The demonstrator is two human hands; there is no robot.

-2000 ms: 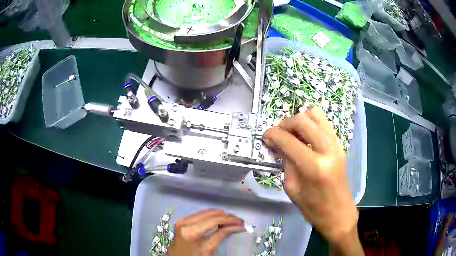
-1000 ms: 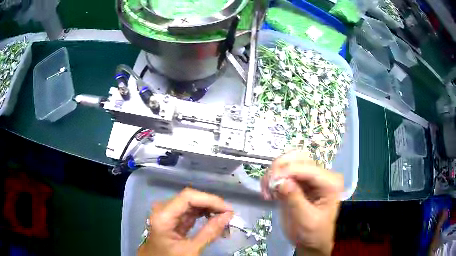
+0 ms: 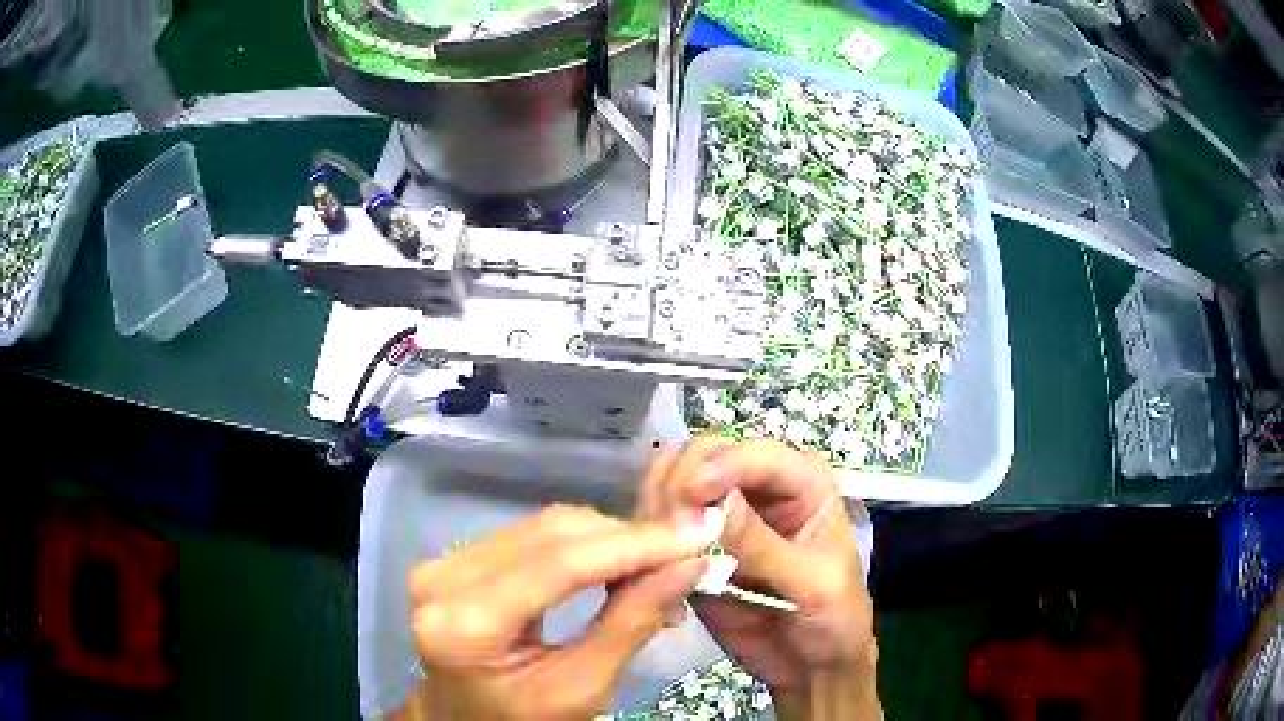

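Observation:
A small workpiece (image 3: 715, 575) with a white head and a thin pale stem sits between my two hands, over the near work tray (image 3: 408, 486). My left hand (image 3: 542, 606) pinches the white part with thumb and index finger. My right hand (image 3: 789, 563) has its fingers curled at the same spot, with white material at its fingertips. The two hands' fingertips meet, so how many pieces they hold is hard to tell. The assembly nest (image 3: 704, 303) at the machine's right end has no hand at it. White-headed parts lie in the near tray below my hands.
The bulk parts tub (image 3: 993, 423) stands right of the machine, heaped with green-and-white parts. The steel bowl feeder (image 3: 493, 134) is behind the machine. A small clear box (image 3: 166, 268) and another parts tub (image 3: 85, 211) are at left. Clear boxes (image 3: 1169, 352) stand at right.
My right hand has moved from the nest down and left to meet my left hand. My left hand has risen and moved right. The view has shifted slightly.

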